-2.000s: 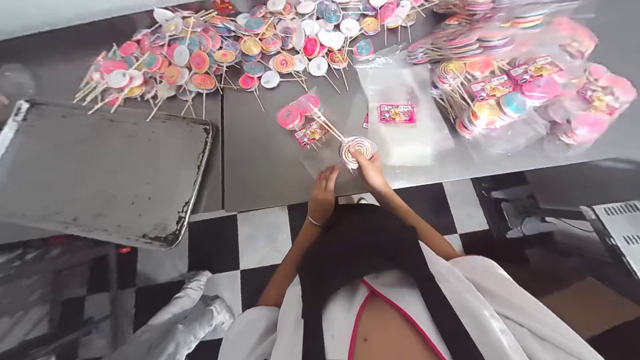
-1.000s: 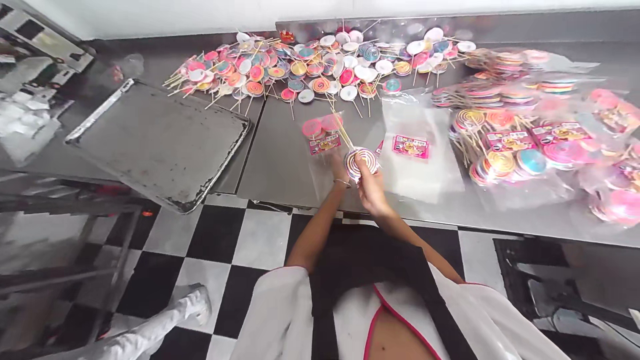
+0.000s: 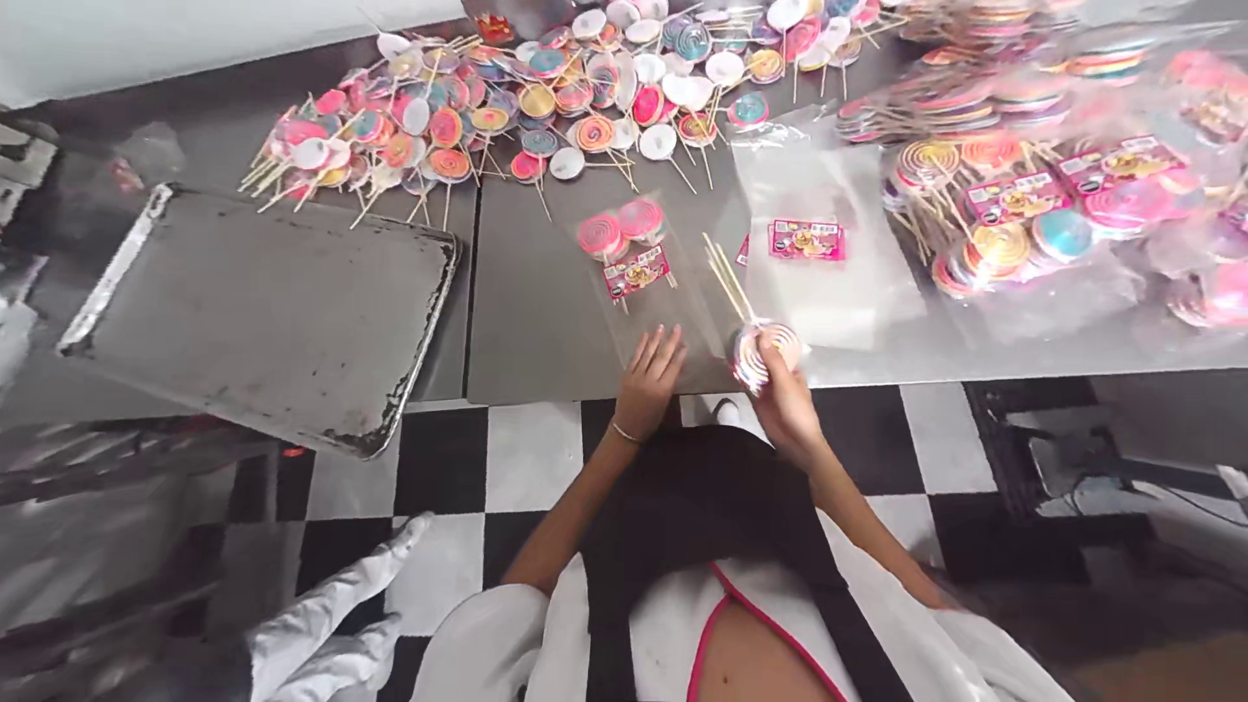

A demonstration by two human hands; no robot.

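Observation:
My right hand (image 3: pixel 785 390) grips a stack of spiral lollipops (image 3: pixel 763 353) by the candy heads, with their sticks pointing up and away. My left hand (image 3: pixel 651 380) lies with its fingers extended on the lower part of a clear plastic bag (image 3: pixel 673 327). Pink lollipops (image 3: pixel 620 226) and a printed pink label (image 3: pixel 637 273) are in or under that bag's far end. Right of it lie other clear bags (image 3: pixel 848 292) with a pink label (image 3: pixel 806 240) on top.
Loose lollipops (image 3: pixel 536 102) are heaped along the back of the metal table (image 3: pixel 546 331). Filled lollipop bags (image 3: pixel 1014 210) are piled at the right. An empty, worn baking tray (image 3: pixel 263 312) stands at the left, overhanging the front edge. Another person's white-clad leg (image 3: pixel 327 604) is at lower left.
The lollipops in my right hand have moved right, away from the pink lollipops' bag. My left hand, near the stack before, now lies apart from it on the bag.

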